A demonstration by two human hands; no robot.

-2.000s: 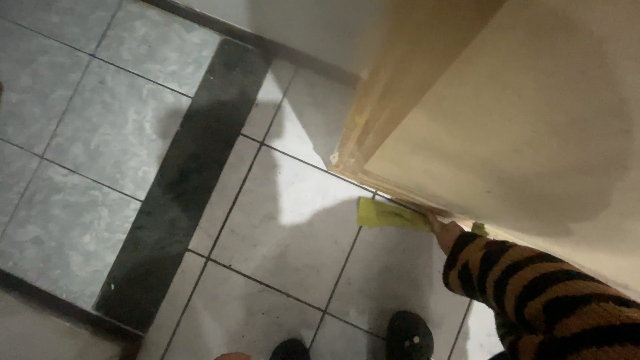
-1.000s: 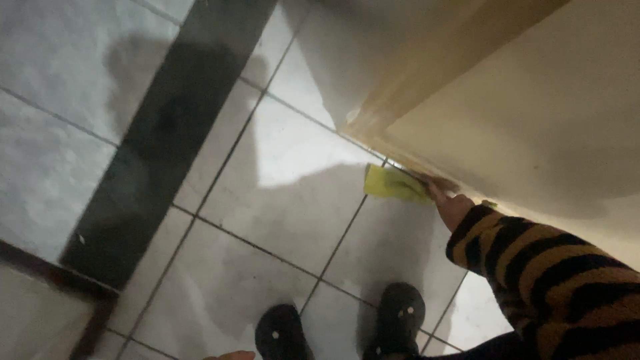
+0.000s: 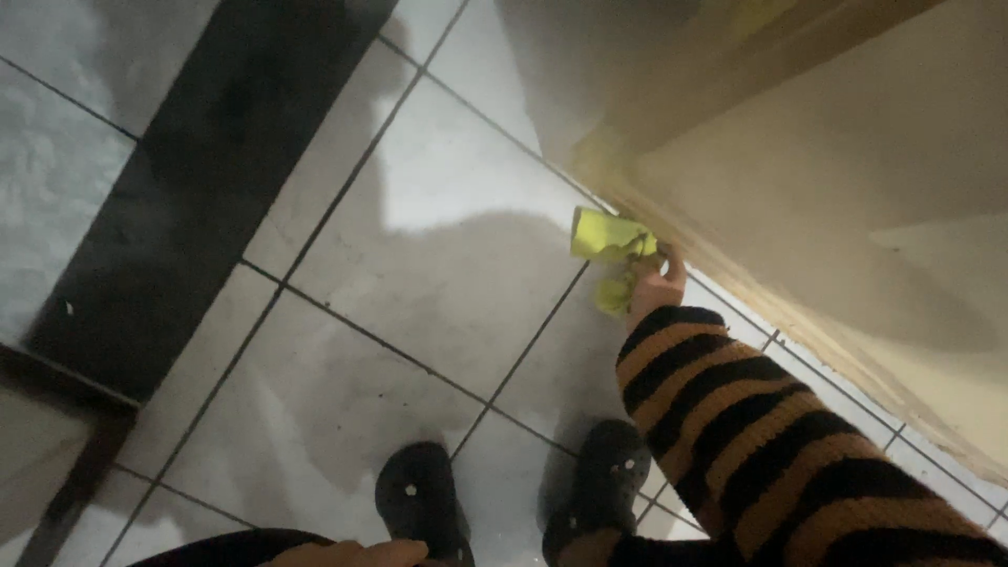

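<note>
My right hand (image 3: 658,282), at the end of a fuzzy sleeve (image 3: 756,409) striped in brown and black, grips a yellow-green cloth (image 3: 610,235). The cloth is bunched in the fingers, with one end sticking out to the left and another part hanging below the hand. It is close to the bottom edge of a beige panel. At the bottom edge of the view my left hand (image 3: 350,554) shows only in part, near my leg, and whether it holds anything is hidden.
Grey-white floor tiles (image 3: 378,331) with dark grout lie below. A dark strip (image 3: 189,173) crosses the floor at left. The beige panel (image 3: 819,181) rises at right. My feet wear black clogs (image 3: 416,492), and a dark-edged corner (image 3: 71,394) stands at lower left.
The right hand has drawn the cloth slightly away from the panel's bottom edge, and the cloth is more bunched than before. More of the left hand shows now. The view has shifted.
</note>
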